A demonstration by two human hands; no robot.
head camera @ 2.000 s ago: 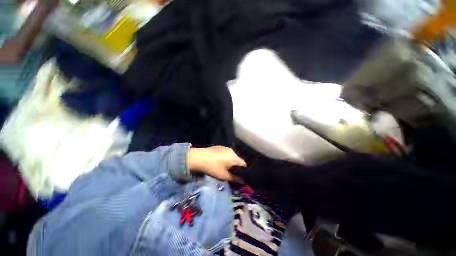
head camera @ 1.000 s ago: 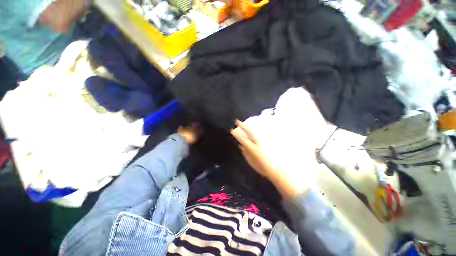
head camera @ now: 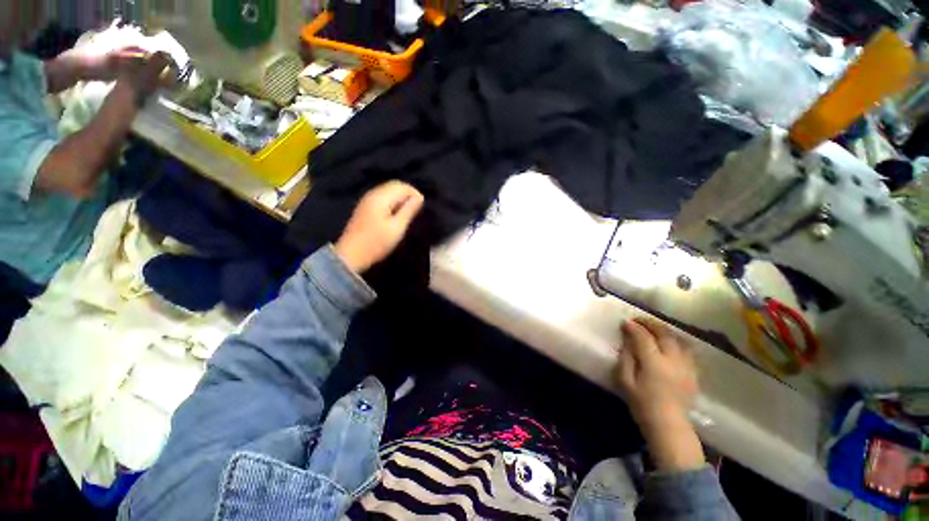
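Note:
Black fabric lies heaped on the table left of and behind the needle area and hangs down toward my lap. My left hand is closed on the black fabric at its near left part. My right hand rests on the front edge of the pale machine bed, with no fabric seen in it. The sewing machine head stands at the right, over the needle plate area.
Scissors lie right of the needle. A phone lies on a blue tray at the lower right. A yellow container and orange basket stand upper left. Another person's arms and white fabric are at left.
My right hand has moved from the black fabric to the front edge of the bed. My left hand has moved forward with the fabric. The view has shifted, showing the machine head.

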